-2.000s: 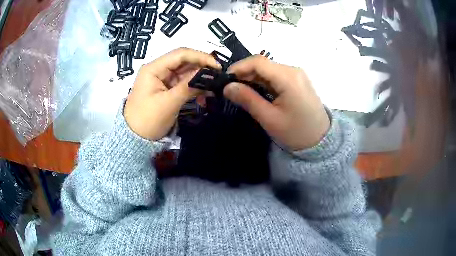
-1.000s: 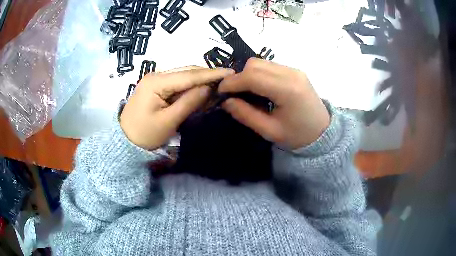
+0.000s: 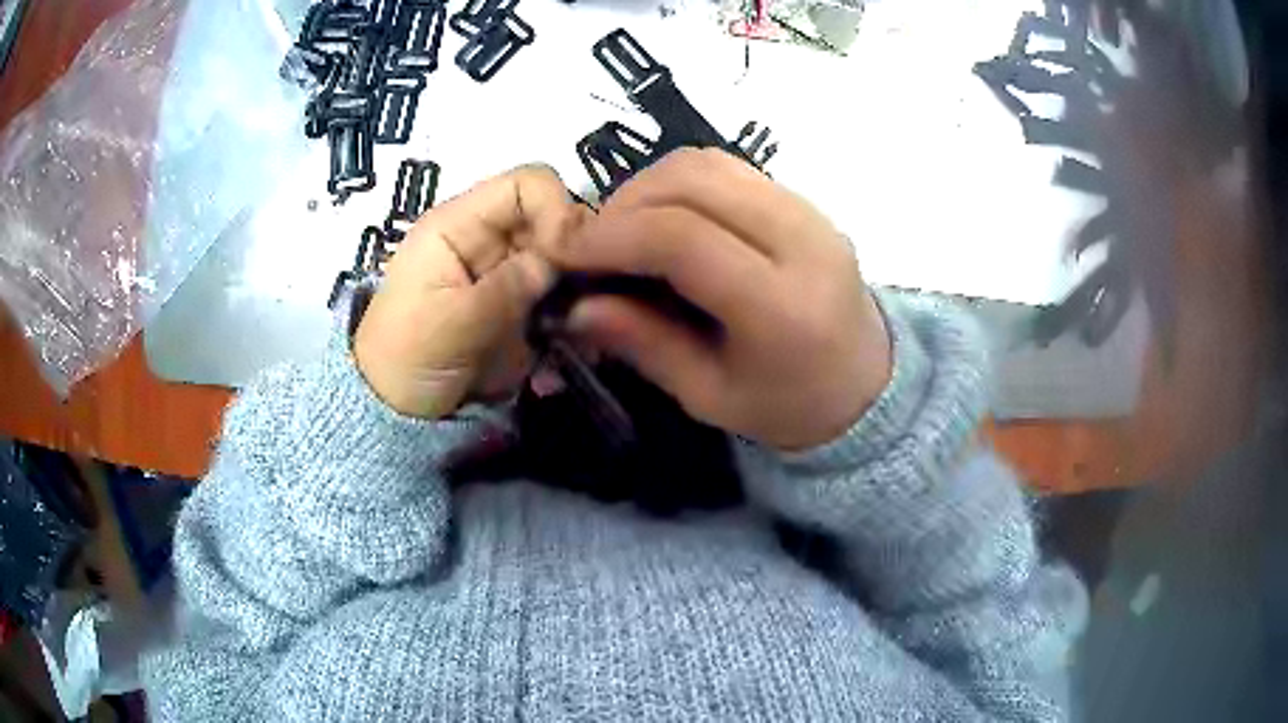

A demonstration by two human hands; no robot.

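My left hand [image 3: 473, 297] and my right hand [image 3: 742, 297] meet at the centre, both closed on a black webbing strap [image 3: 643, 294], blurred and partly hidden by the fingers. Whether plastic is on it cannot be told. Black strap assemblies [image 3: 664, 113] lie just beyond my hands, one with a slotted plastic end pointing up and left. A dark heap [image 3: 650, 459] lies below my hands against the grey sweater.
Black plastic buckle pieces [image 3: 374, 78] lie in a pile at upper left, with a few beside my left hand. Cut webbing pieces [image 3: 1052, 85] lie at right. A clear plastic bag [image 3: 85, 226] is at the left edge. Small metal parts with red marks [image 3: 791, 20] show at top.
My hands have drawn together and slightly down. The slotted piece held between them earlier is now out of sight. More black plastic pieces show beside my left hand.
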